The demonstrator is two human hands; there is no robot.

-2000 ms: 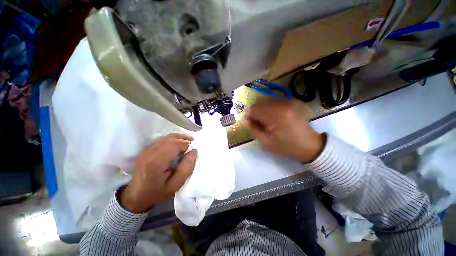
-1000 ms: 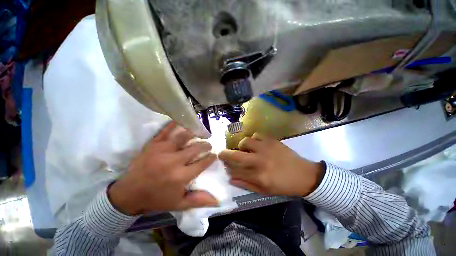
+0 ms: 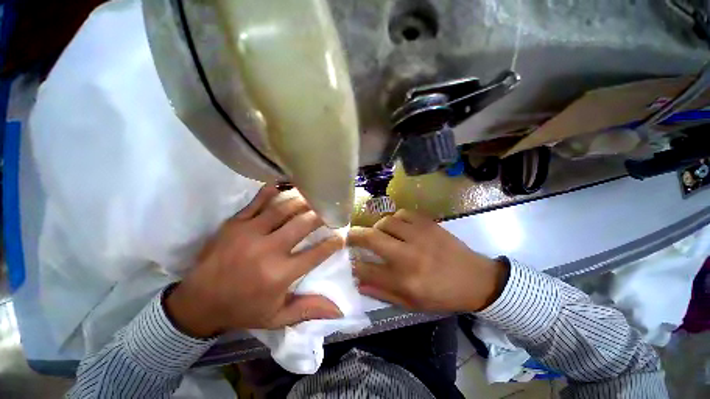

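Note:
The white garment piece (image 3: 132,164) lies in a large heap left of the machine, and a narrow part runs under my fingers. Its rounded end (image 3: 300,351) hangs over the table's front edge. My left hand (image 3: 257,269) presses flat on the cloth, fingers spread, thumb to the right. My right hand (image 3: 424,265) pinches the cloth's right edge with bent fingers, its fingertips close to my left fingertips. Both are just in front of the needle area. The cream guard (image 3: 300,101) of the machine head (image 3: 592,47) hides the needle and presser foot.
The yellowish bed (image 3: 424,195) shows right of the guard. The dark tension knob (image 3: 428,148) juts from the machine. Black scissors handles (image 3: 523,171) lie on the bed at the right. A cardboard piece (image 3: 599,117) is on the machine body. More white cloth (image 3: 654,292) is at the lower right.
My right hand has come from beside the needle to the cloth, and my left hand has spread flat on it. The view has moved closer, and the guard now covers the needle area.

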